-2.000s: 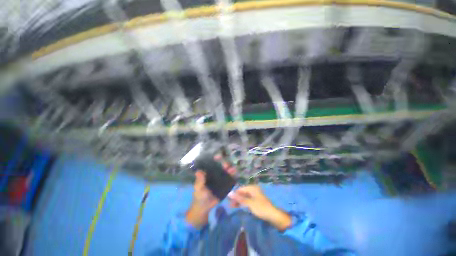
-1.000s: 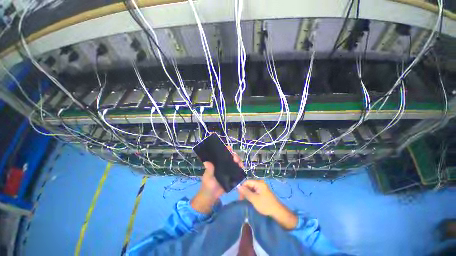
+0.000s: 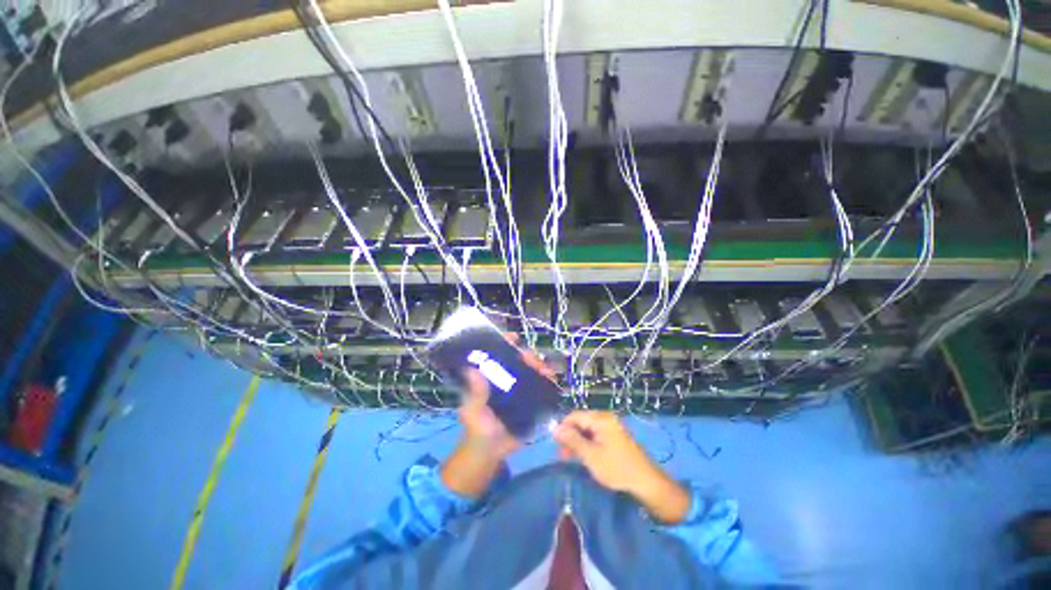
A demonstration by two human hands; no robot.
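Note:
A dark smartphone (image 3: 524, 398) is held tilted in front of my body, its screen towards me. A bright white pattern shows on the screen, and the far end looks bright white. My left hand (image 3: 482, 424) grips the phone, thumb on the near-left edge and fingers on the right edge. My right hand (image 3: 602, 447) is at the phone's near short edge, thumb and fingertips pinched together beside a small pale tip, likely a cable plug (image 3: 553, 426). The fingertips partly hide it.
Beyond the hands is a rack with a green-edged shelf (image 3: 738, 250) bearing rows of phones (image 3: 346, 222). White cables (image 3: 557, 150) hang from above, behind the phone. Lower tiers hold more phones and looped cords. Blue storage shelving (image 3: 87, 380) stands at left.
The phone's screen was black and now shows a bright white pattern, with a bright far end. Both hands have stayed nearly in place since one second ago.

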